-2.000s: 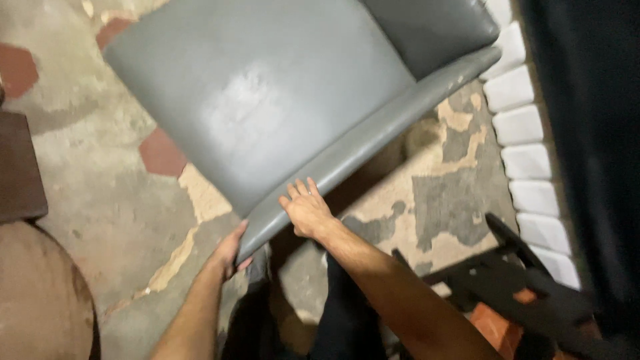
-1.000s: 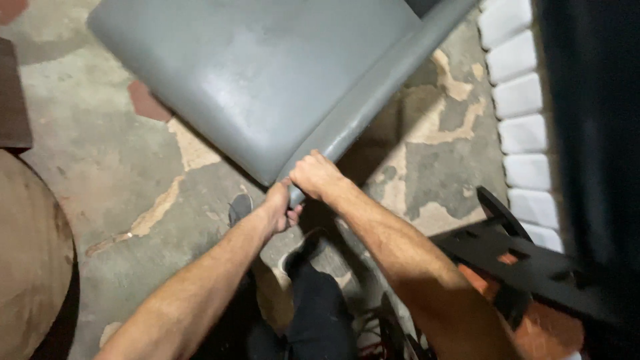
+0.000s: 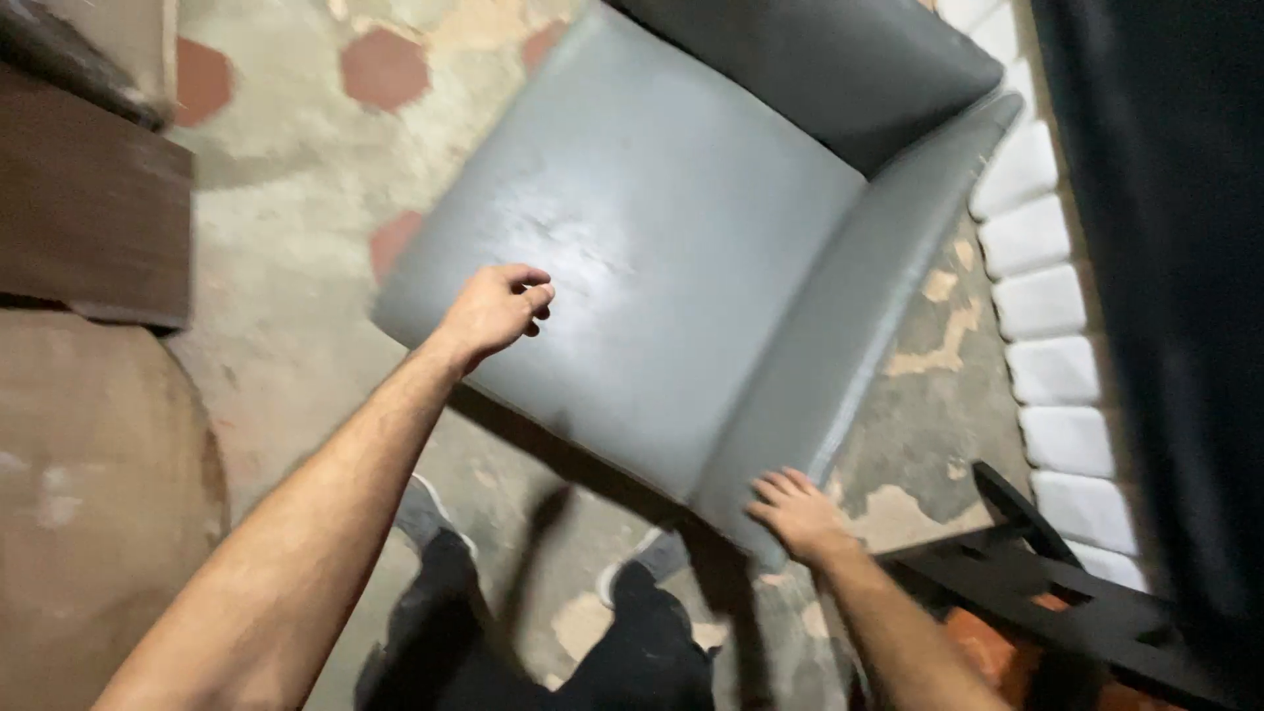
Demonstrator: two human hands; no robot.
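Observation:
A grey upholstered chair fills the middle of the head view, its smooth seat [image 3: 642, 257] worn and shiny in one patch. The backrest [image 3: 820, 69] rises at the top right, and a padded armrest [image 3: 859, 326] runs along the right side. My left hand [image 3: 502, 308] is over the front left part of the seat, fingers loosely curled, holding nothing; whether it touches the seat I cannot tell. My right hand [image 3: 798, 513] rests on the front end of the armrest, fingers spread.
Brown wooden furniture [image 3: 99, 197] and a round wooden top [image 3: 99, 474] stand at the left. White padded blocks [image 3: 1052, 306] line the right, beside a dark surface. A black frame [image 3: 1066, 602] stands at lower right. My feet are below the chair's front edge.
My left hand has left the front end of the armrest and moved to over the seat. My right hand stays at the armrest's front end, its fingers now spread. More of the chair shows.

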